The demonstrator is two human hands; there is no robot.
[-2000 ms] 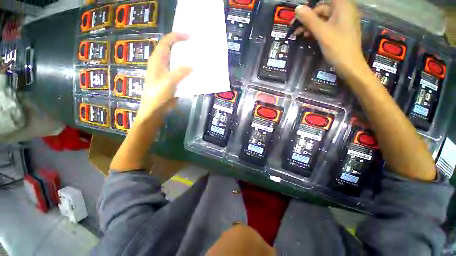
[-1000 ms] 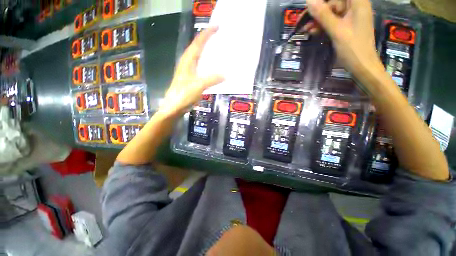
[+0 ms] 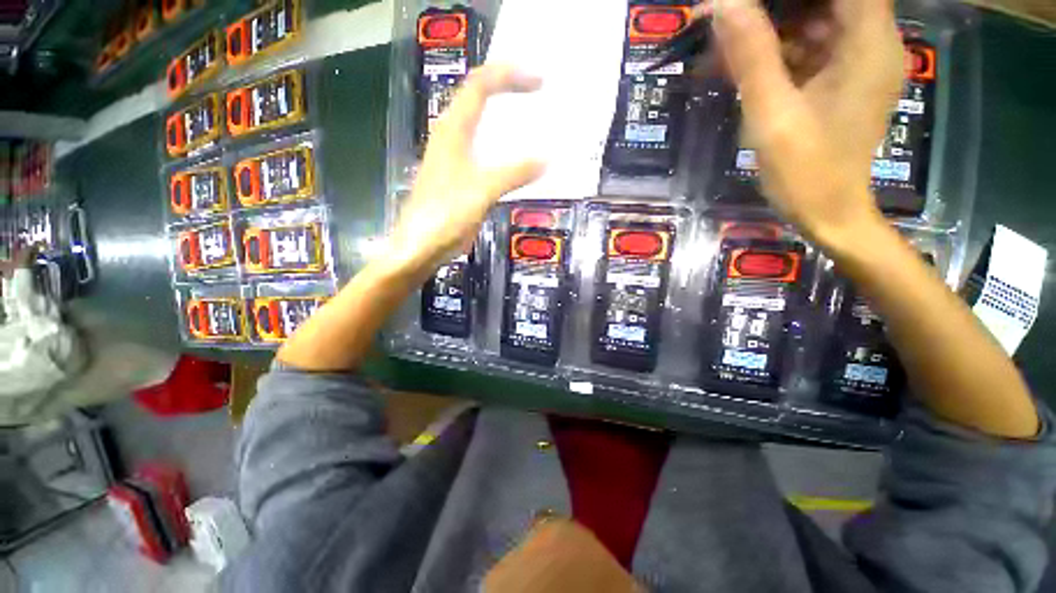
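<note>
My left hand (image 3: 469, 168) holds a white label sheet (image 3: 558, 99) above the back row of a clear blister tray (image 3: 498, 361). My right hand (image 3: 811, 127) holds dark tweezers (image 3: 681, 44), blurred, with the tip over the upper part of a black unit (image 3: 651, 107) right of the sheet. Black units with red-orange ovals lie in two rows of pockets. One unit (image 3: 635, 290) lies in the front row. My right hand and forearm cover parts of the units at the right. No label can be made out at the tweezer tip.
Clear trays of orange-edged units (image 3: 275, 176) lie at the left on the dark green bench (image 3: 353, 87). A printed white slip (image 3: 1010, 290) lies at the far right. A small white piece (image 3: 581, 387) is at the bench's front edge. Red and white objects (image 3: 151, 510) are below left.
The view has shifted right, then slightly down. The sheet has moved left relative to the right hand and now covers other back-row pockets. The tweezers have risen from the unit's middle towards its top.
</note>
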